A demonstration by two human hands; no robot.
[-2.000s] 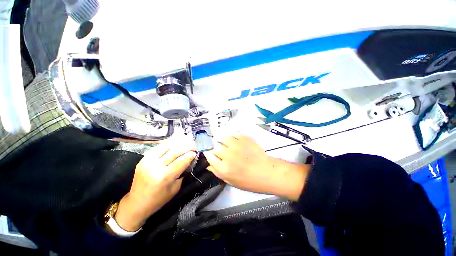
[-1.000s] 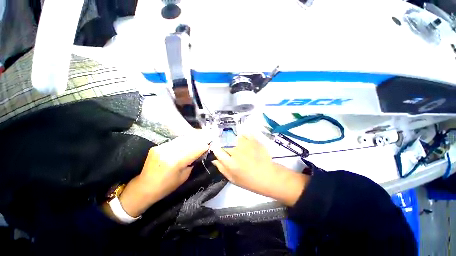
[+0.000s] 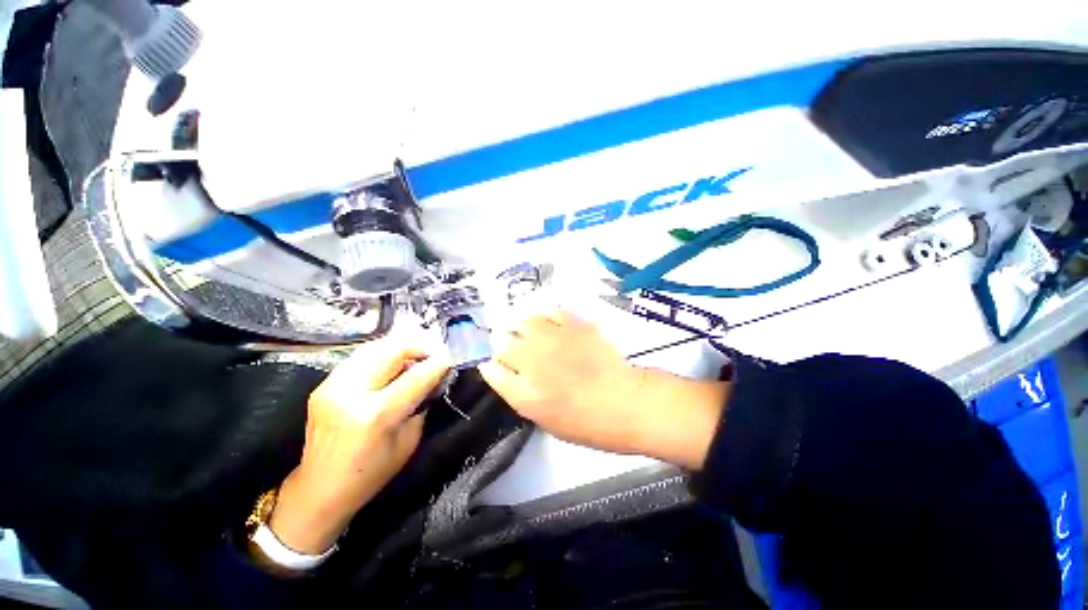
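The black garment cloth [image 3: 155, 411] lies across the table's left side and my lap. My left hand [image 3: 364, 423] pinches its edge at the front of the presser foot [image 3: 467, 341]. My right hand [image 3: 573, 381] is at the right side of the foot, fingertips bent down at the same seam edge. A few loose thread ends hang below the fingertips. A dark grey herringbone strip [image 3: 459, 495] hangs at the table's front edge. The needle is too small to make out. The white sewing machine [image 3: 668, 143] stands over the work.
Thread snips [image 3: 678, 315] and a teal ribbon loop [image 3: 817, 253] lie on the machine bed to the right. Checked cloth [image 3: 74, 280] is at far left. A blue bin or bag [image 3: 1036, 435] is below the table at right.
The view swung right and tilted, then swung back. Both hands stay close beside the presser foot, with the seam edge still between the fingertips.
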